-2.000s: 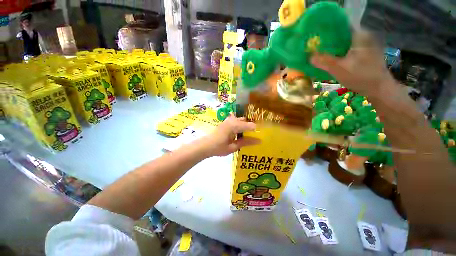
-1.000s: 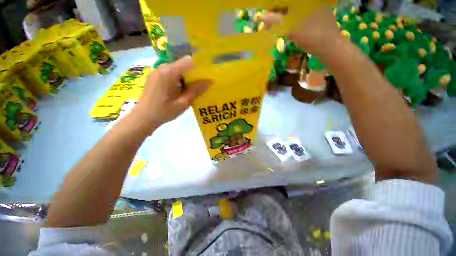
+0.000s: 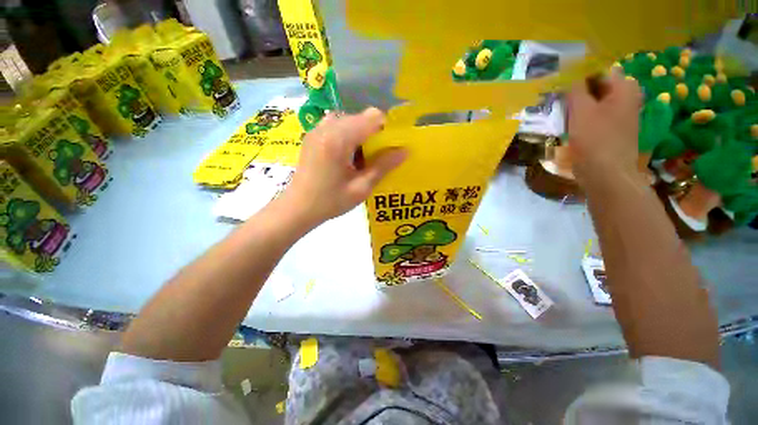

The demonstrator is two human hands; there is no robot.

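Observation:
A yellow gift box stands upright on the table in front of me, with "RELAX & RICH" and a cartoon tree on its front. Its yellow top panels are raised, open and blurred by motion. My left hand is shut on the box's upper left edge. My right hand is raised right of the box top, fingers closed on a white insert card with dark print, partly covered by the yellow panel. The inside of the box is hidden.
Closed yellow boxes stand in rows at left. Flat box blanks lie left of the box. Plush tree toys crowd the right side. A loose card, another card and thin yellow strips lie near the table's front.
The plush tree toy, held above the box two seconds ago, is no longer seen there. My right hand now holds a card, and one of the paired cards has left the table.

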